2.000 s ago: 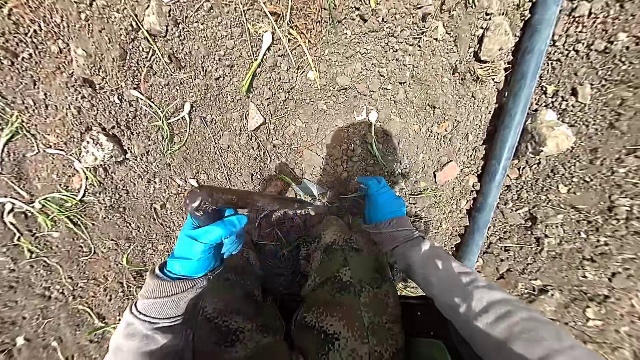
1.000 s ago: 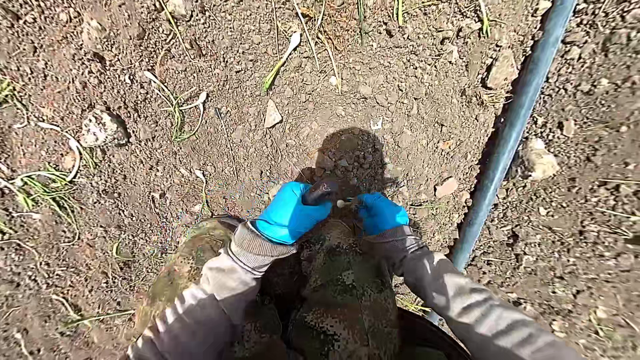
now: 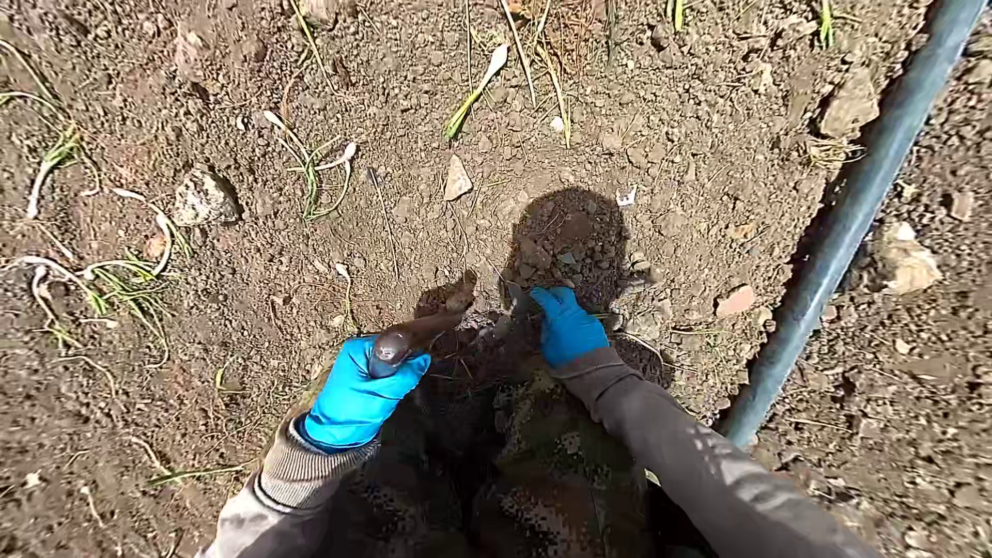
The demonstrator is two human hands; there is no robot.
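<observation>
My left hand [image 3: 360,395], in a blue glove, grips the dark handle of a hand tool [image 3: 422,329], which points right and away over shaded, dug soil. The tool's far end is blurred, so its kind cannot be told. To the right, my right hand [image 3: 570,325], also blue-gloved, is low at the soil with its fingertips toward the tool's far end. Whether those fingers hold anything is not clear. Beyond both hands, a white bulb with a green shoot [image 3: 479,91] lies on the soil. More thin bulbs with green leaves [image 3: 310,170] lie ahead and to the left.
A grey-blue pipe [image 3: 852,217] runs diagonally along the right side. Stones lie about: a pale one [image 3: 205,199] at left, a small triangular one [image 3: 457,178] ahead, a reddish one [image 3: 735,301] and a larger one [image 3: 903,260] at right. My camouflage-clad knees are close below my hands.
A second ago my hands were close together; my left hand has since moved left with the tool, away from my right hand.
</observation>
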